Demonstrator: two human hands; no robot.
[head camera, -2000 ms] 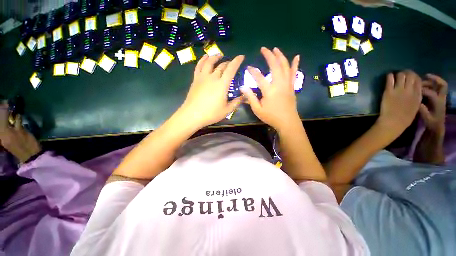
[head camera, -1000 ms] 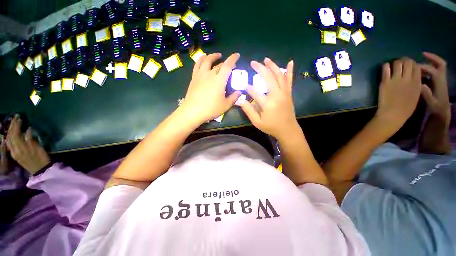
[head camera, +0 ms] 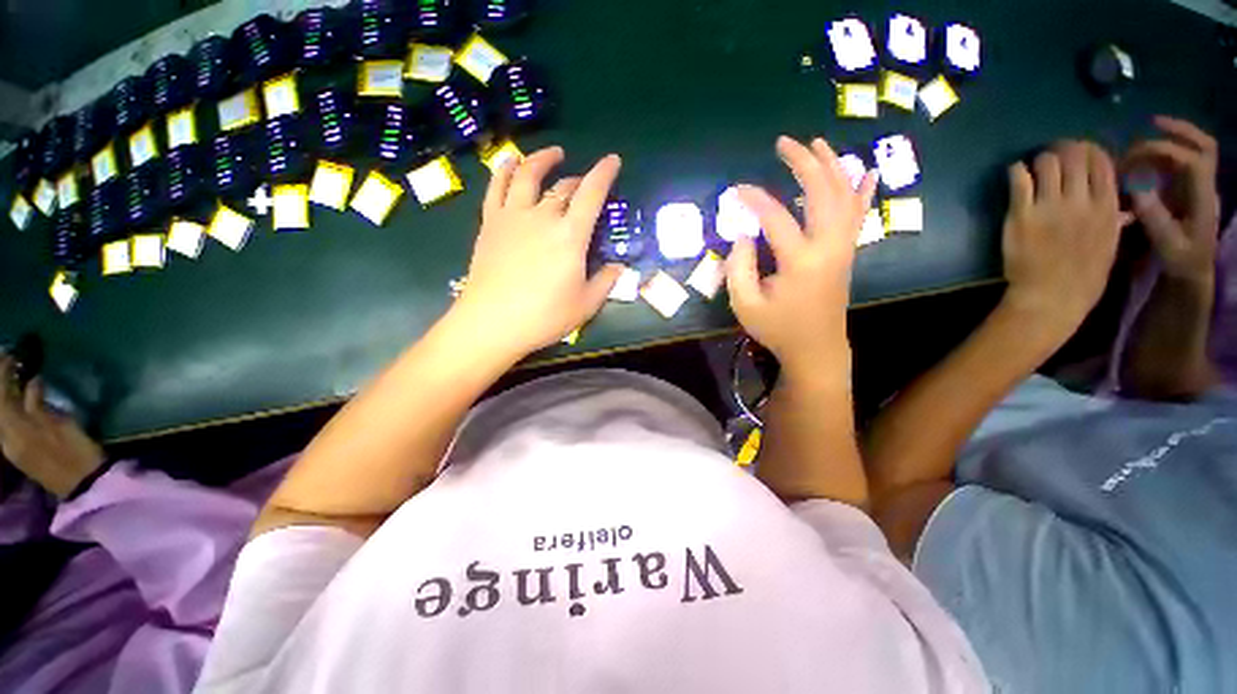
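Observation:
A dark unit with pale marks lies on the bench beside my left hand. My left fingers and thumb are spread at its left side. A white-faced unit lies to its right, between my hands. Another white-faced unit is partly under the fingers of my right hand; whether they grip it is hidden. Pouch batteries lie on the near side of these units. One battery is partly beside my left thumb.
Rows of dark units with batteries lie at the left. White-faced units with batteries lie at the right, some partly behind my right hand. Another person's hands are at the right, and a person's hand is at the left edge.
My right hand has moved right, uncovering the white-faced unit between my hands. My left hand has shifted slightly left, and the dark unit beside it now shows.

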